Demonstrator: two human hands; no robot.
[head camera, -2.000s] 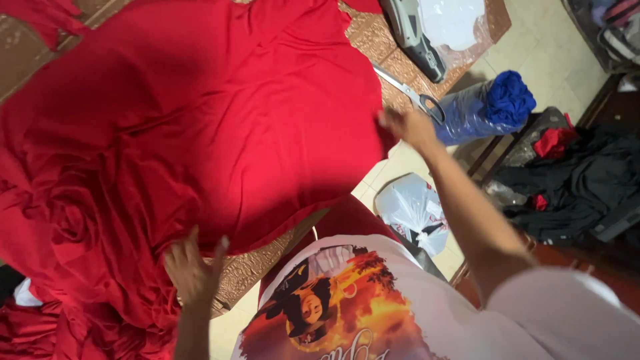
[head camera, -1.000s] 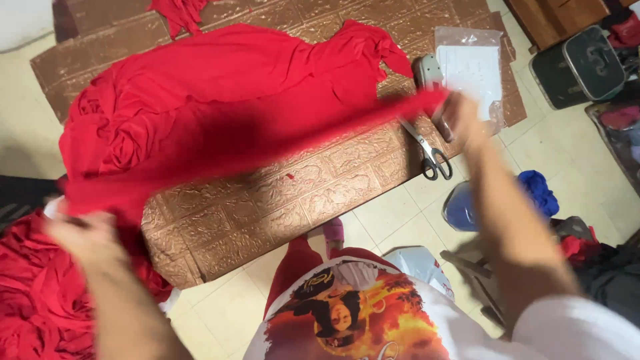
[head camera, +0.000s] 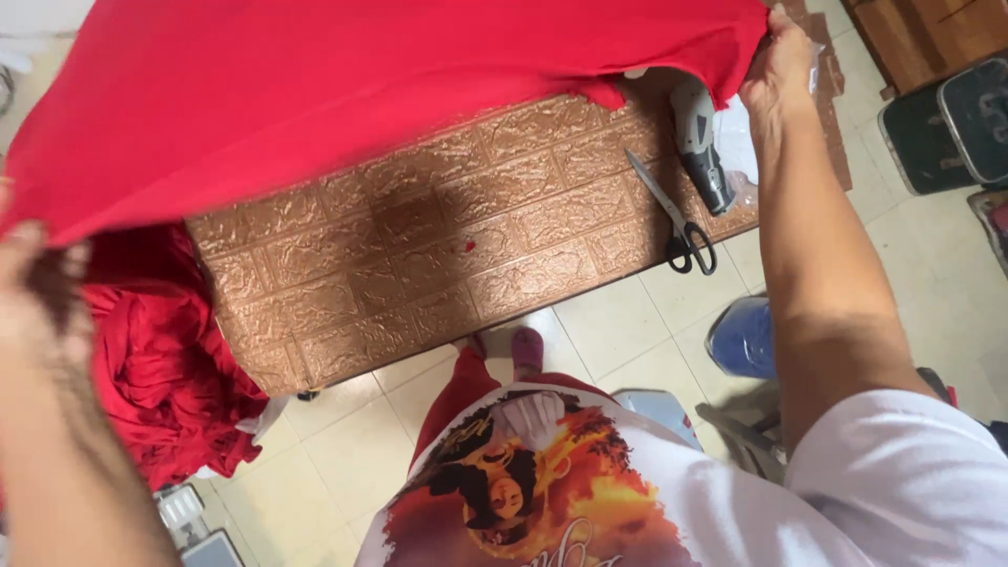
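Observation:
A wide red fabric (head camera: 339, 102) is stretched between my hands above the far part of a table covered in copper-coloured brick-pattern sheet (head camera: 409, 252). My left hand (head camera: 39, 276), blurred and partly cut off by the frame edge, grips the fabric's near left corner. At the upper right, my right hand (head camera: 780, 71) is closed on the other corner. Scissors with black handles (head camera: 681, 228) lie at the table's near right edge, blades pointing away. Beside them rests a grey and black handheld power tool (head camera: 699, 150), its far end close under the fabric.
More red fabric (head camera: 169, 354) is heaped at the table's left end. A clear plastic bag with white contents (head camera: 736, 142) lies right of the tool. On the tiled floor are a blue plastic-wrapped roll (head camera: 744, 339) and a plastic bag (head camera: 657, 413). Dark green containers (head camera: 929, 142) stand at right.
The fabric lay spread over the table, was then pulled taut in a narrow band between my raised hands, and now spreads wide away from me. The near tabletop has come into view.

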